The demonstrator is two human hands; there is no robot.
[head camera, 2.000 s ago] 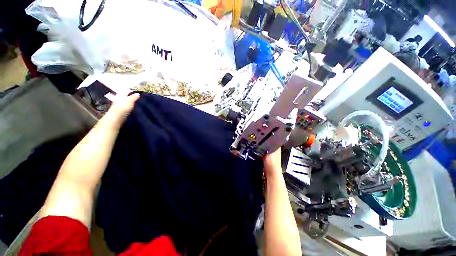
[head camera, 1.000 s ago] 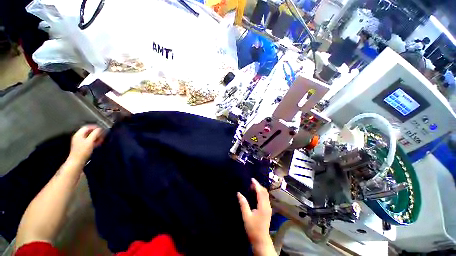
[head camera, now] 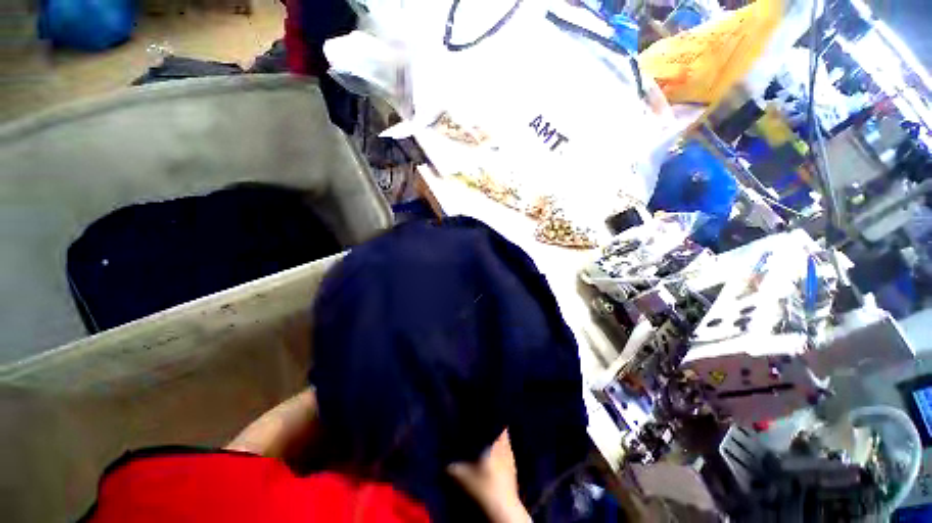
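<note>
A dark navy garment (head camera: 450,337) is bunched up in front of me, off the button sewing machine head (head camera: 751,378), which stands to its right. My left forearm shows at the garment's lower left; the cloth hides my left hand, so its grip cannot be seen. My right hand (head camera: 493,478) is low on the garment, thumb and fingers on a fold of cloth, partly covered and slightly blurred.
A large grey bin (head camera: 204,317) on the left holds dark cloth (head camera: 204,245) with a small light dot. A white plastic bag (head camera: 531,92) marked AMT lies behind the garment, with button heaps (head camera: 557,227). The button feeding mechanism (head camera: 818,480) is at lower right.
The view has swung left towards the grey bin. The garment has come away from the machine head and is bunched up. My right hand, open before, is now on the cloth; my left is hidden.
</note>
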